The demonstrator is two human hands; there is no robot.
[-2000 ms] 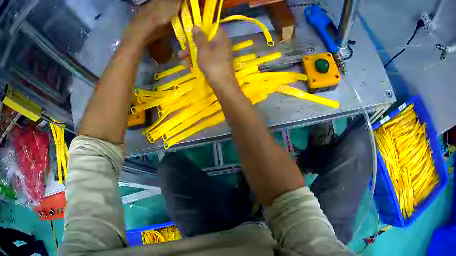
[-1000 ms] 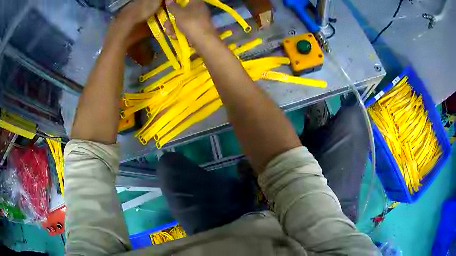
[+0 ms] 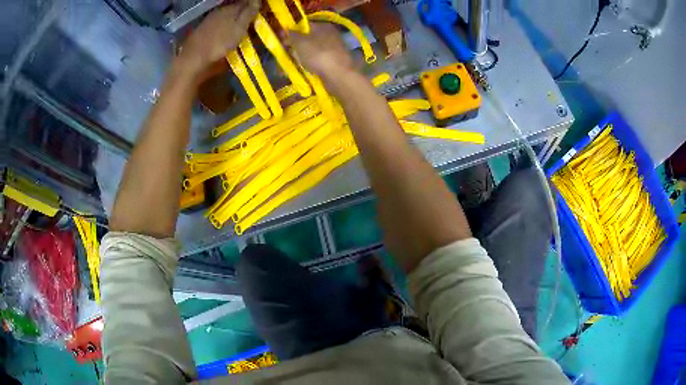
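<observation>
Several yellow strap seals (image 3: 256, 75) hang down side by side from the reddish-brown press fixture (image 3: 386, 28) at the top of the view. My left hand (image 3: 222, 34) is at the fixture's left part, with fingers at the upper ends of these straps; its grip is partly hidden. My right hand (image 3: 320, 51) is close beside it, fingers at yellow straps, one running down under the hand. A loose pile of yellow straps (image 3: 286, 162) lies on the grey bench below both hands. One curved strap sticks out to the right of my right hand.
A yellow button box (image 3: 450, 92) with a green button stands at the bench's right; another is partly hidden at left. A blue tool (image 3: 445, 30) lies by a steel post. A blue tote (image 3: 620, 218) of straps stands at right, another (image 3: 252, 362) below. A clear hose hangs at right.
Since the earlier frames, more straps hang side by side at the fixture. My right hand has moved slightly right and down, apart from my left. The view has shifted a little.
</observation>
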